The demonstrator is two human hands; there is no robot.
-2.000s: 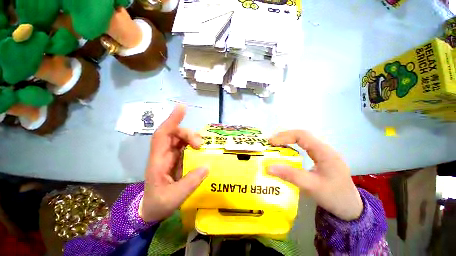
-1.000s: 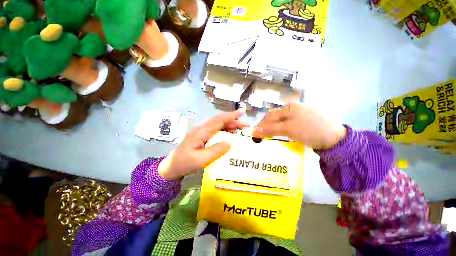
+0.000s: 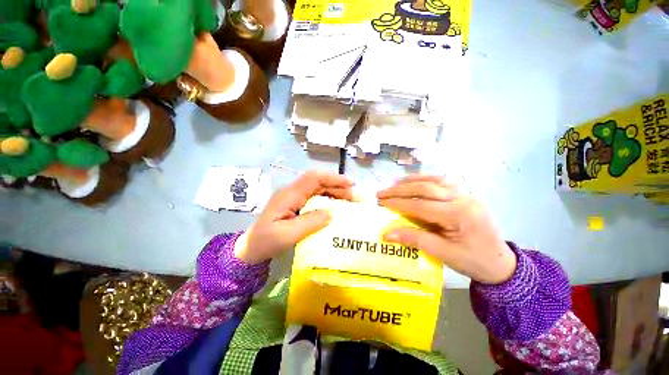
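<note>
A yellow gift box [image 3: 367, 282] lies on my lap at the table's edge, its "SUPER PLANTS" and "MarTUBE" panels facing me and the print upside down on the upper one. My left hand [image 3: 290, 216] holds the box's upper left corner, fingers over the far edge and thumb on the panel. My right hand [image 3: 447, 231] holds the upper right part the same way, its thumb beside the print. The box's far side is hidden under my fingers and blurred by glare.
Plush potted trees [image 3: 117, 110] stand at the left. A stack of flat box blanks [image 3: 330, 73] lies ahead, and a small white card stack [image 3: 233, 189] nearer left. Yellow boxes [image 3: 612, 150] are at the right. Gold pieces [image 3: 128, 307] fill a carton below left.
The handle strip that stuck out towards me now shows no more; the "MarTUBE" panel shows instead. My right hand has drawn back slightly from the far edge, its thumb now on the panel.
</note>
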